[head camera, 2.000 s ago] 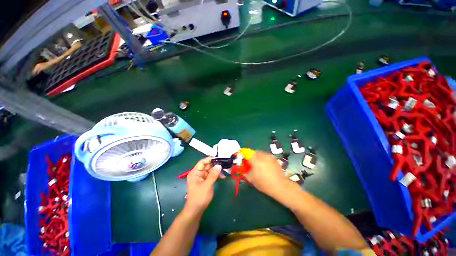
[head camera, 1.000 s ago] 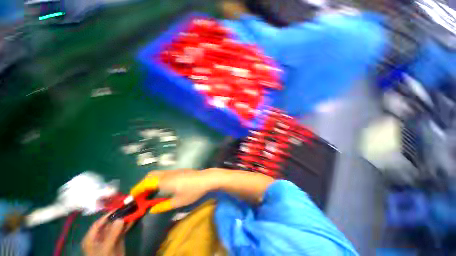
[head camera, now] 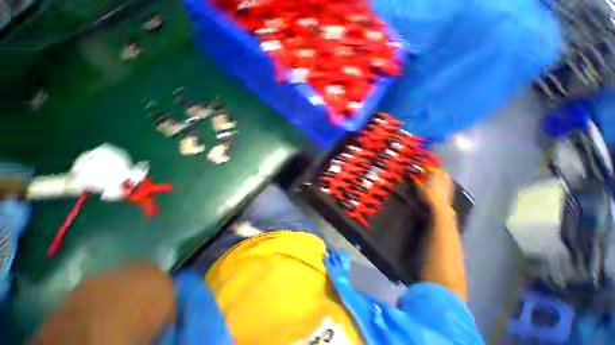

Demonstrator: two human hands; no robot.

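My right hand [head camera: 438, 187] reaches into the black tray [head camera: 394, 246], at the right end of the rows of red clamps [head camera: 371, 168]. Its fingertips are blurred among the clamps, with a small yellow patch there, so its grip cannot be told. My left hand [head camera: 111, 306] is a large brown blur at the bottom left, close to the camera; its fingers cannot be made out. A red clamp [head camera: 148, 194] lies on the green bench beside a crumpled white cloth [head camera: 101, 170]. Several white-and-black small parts [head camera: 192, 143] lie grouped on the bench.
A blue bin [head camera: 263, 77] full of red clamps stands behind the tray. A person's blue clothing [head camera: 465, 67] is close beyond it. A thin red stick [head camera: 67, 226] lies near the cloth. A white box-like object [head camera: 539, 214] is at the right.
My right hand has moved away from my left hand, to the right into the black tray. My left hand has come nearer the camera. The view has shifted, and a red clamp now shows by the cloth.
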